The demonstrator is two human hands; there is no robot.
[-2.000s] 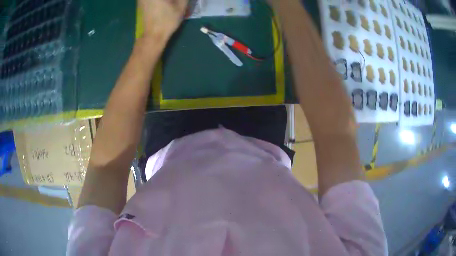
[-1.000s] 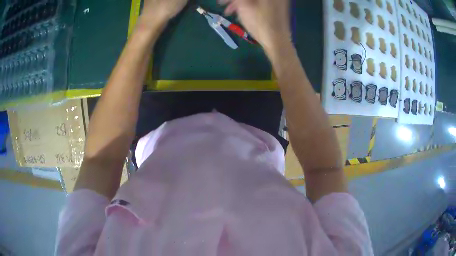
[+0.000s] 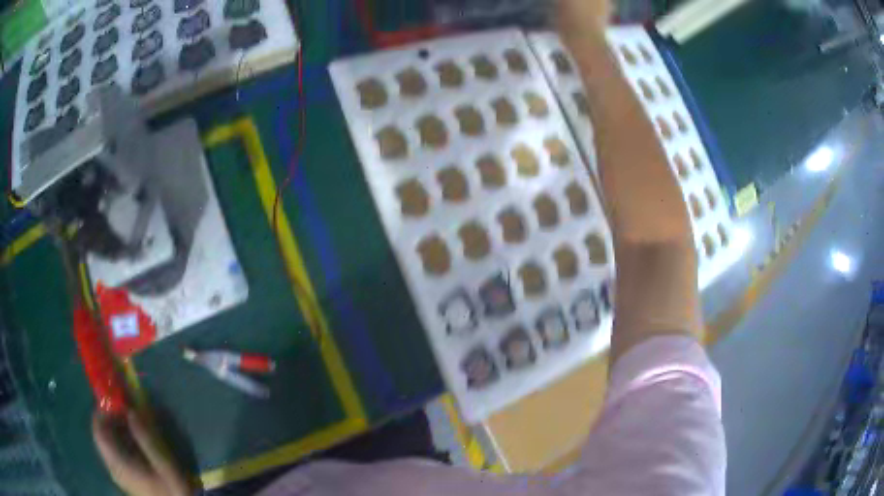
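Note:
My left hand (image 3: 141, 450) is at the lower left, closed around the lower end of the long red handle (image 3: 97, 373) of the grey hand press (image 3: 174, 203). My right hand (image 3: 584, 14) reaches past the foam tray to the top edge, blurred and partly cut off; its fingers and anything in them cannot be made out. The white foam tray (image 3: 373, 174) has tan empty pockets and dark round-centred units (image 3: 518, 347) in its two nearest rows. Nippers (image 3: 231, 366) with red and pale handles lie open on the green mat in front of the press.
A second foam tray (image 3: 712, 208) lies beyond my right forearm. Another white tray (image 3: 281, 48) with dark units stands at the upper left, behind the press. A thin red cable (image 3: 278, 208) crosses the mat. A brown cardboard piece (image 3: 543, 417) shows below the bench edge.
The view has swung right, bringing the press and foam trays into full sight. My left hand is now at the press handle. My right hand has moved from near the nippers to beyond the foam tray.

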